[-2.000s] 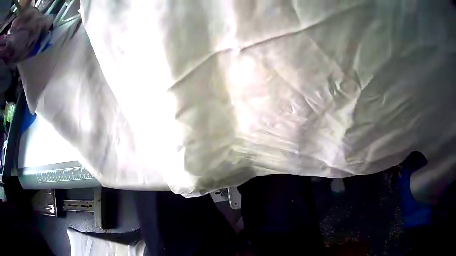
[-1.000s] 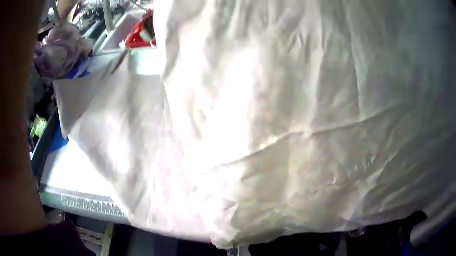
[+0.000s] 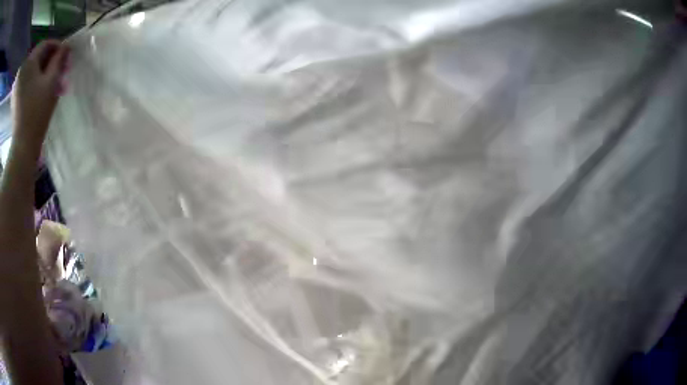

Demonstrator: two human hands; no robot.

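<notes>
A large, thin, pale off-white garment piece (image 3: 392, 180) is spread upright and fills most of the view. It is partly see-through, with blurred shapes showing behind its lower part and a long seam or edge line running diagonally at lower left. My left hand (image 3: 47, 71) is raised at the upper left, with its fingers closed on the cloth's upper corner. My left forearm runs down the left edge. My right hand is not clearly visible; only a small dark patch shows at the top right corner.
Bunched pinkish cloth (image 3: 71, 312) and mixed small items lie at the lower left, past my forearm. Something blue shows at the lower right edge. The garment piece hides most of the table and machine.
The garment piece has gone from draping over the table edge to being held up high and spread across the view. My left hand has come into view at the upper left, gripping it.
</notes>
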